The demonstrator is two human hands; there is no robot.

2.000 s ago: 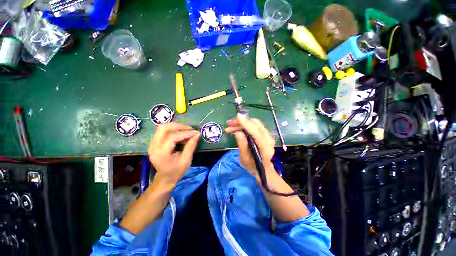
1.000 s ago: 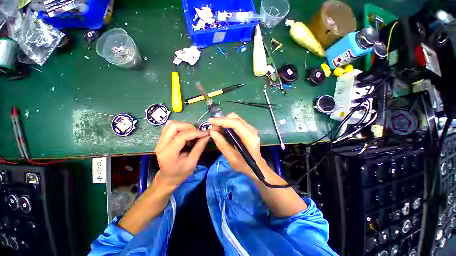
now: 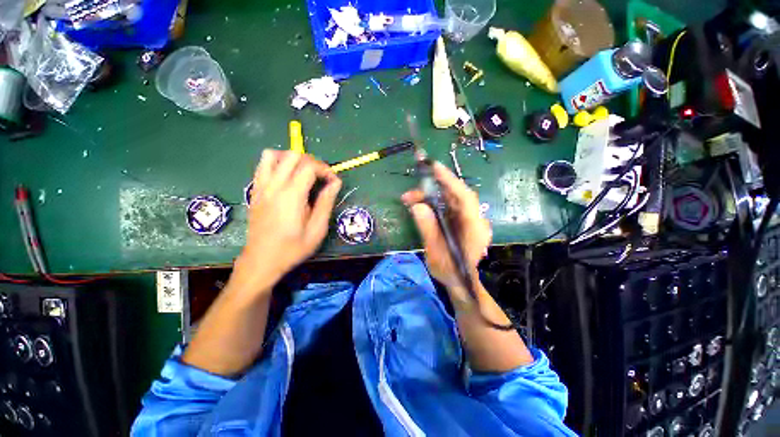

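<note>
My right hand [image 3: 453, 224] holds the soldering iron [image 3: 440, 213], its tip pointing up and away from me. A round module [image 3: 355, 224] lies between my hands near the table's front edge, touched by neither. My left hand [image 3: 286, 212] is above the table, left of this module. Its fingers are bent; whether they hold anything is hidden. The yellow screwdriver [image 3: 296, 136] shows only its upper end beyond this hand. The yellow-and-black stick [image 3: 368, 160] runs right from its fingertips. A second module [image 3: 207, 215] lies at left; another is mostly hidden behind my left hand.
A blue parts bin [image 3: 373, 58], crumpled tissue [image 3: 316, 92] and clear cup [image 3: 198, 84] stand farther back. Pale tapered bottles [image 3: 443, 90], a light blue dispenser [image 3: 590, 90] and white cables [image 3: 611, 213] are at right. Black trays [image 3: 667, 333] flank my legs. A red pen-like probe [image 3: 30, 226] lies far left.
My hands have parted from the module and uncovered it. My left hand has moved up and left over the screwdriver. My right hand has moved right with the soldering iron.
</note>
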